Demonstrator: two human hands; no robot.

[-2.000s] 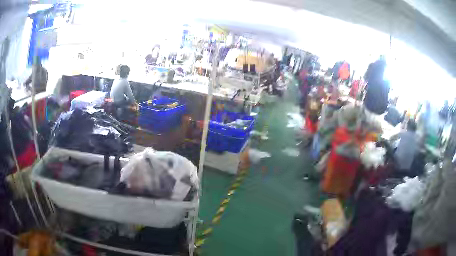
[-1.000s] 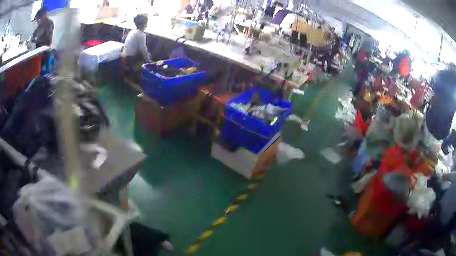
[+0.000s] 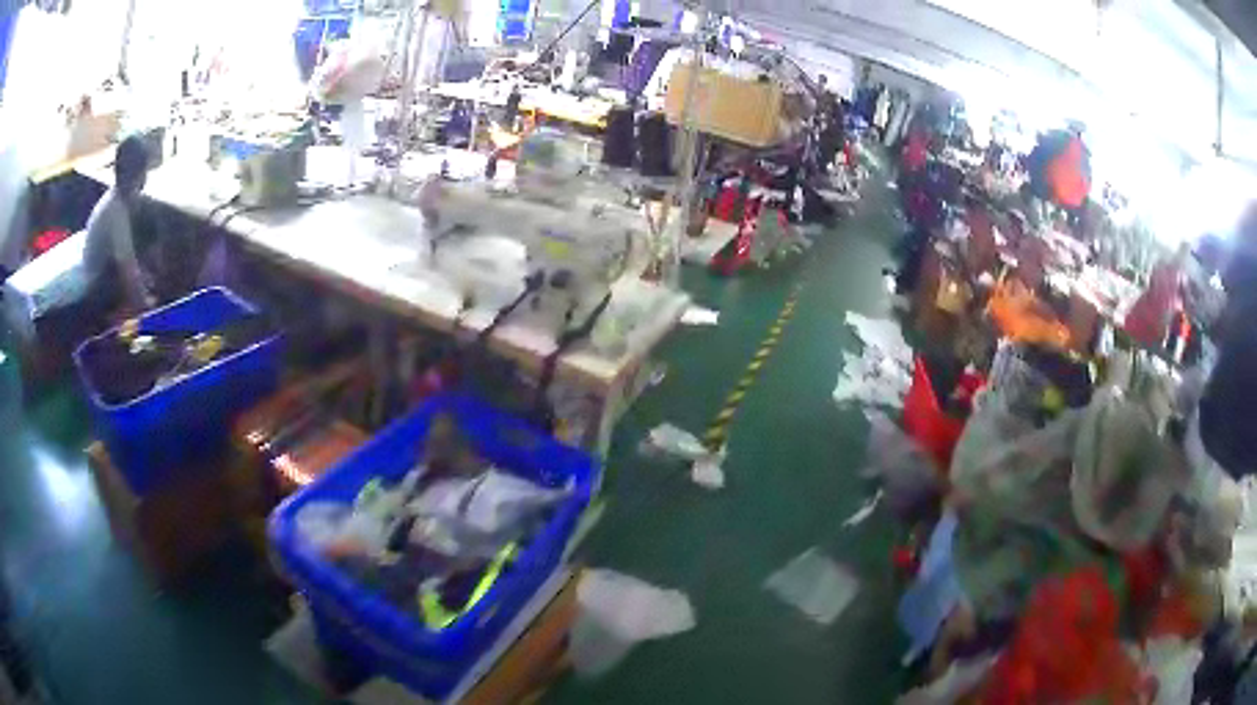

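Note:
Neither of my hands is in the picture. A blue crate (image 3: 558,530) is nearest in front of me, at lower left of centre, on a brown and white box. It holds pale and dark cloth pieces (image 3: 476,507) and a yellow-green strip. A second blue crate (image 3: 186,402) with dark contents stands further left on a brown box. Behind them is a long white sewing table (image 3: 352,248) with off-white sewing machines (image 3: 552,248) at its near end.
A person (image 3: 113,234) sits at far left by the table. A green aisle (image 3: 731,551) with yellow-black tape (image 3: 755,369) runs ahead. White scraps (image 3: 816,584) lie on it. Heaps of grey, red and orange cloth (image 3: 1020,441) line the right side.
The view has moved forward along the aisle. The white cart with dark cloth and a plastic bag has left the picture at the left. The blue crates now look nearer and further left.

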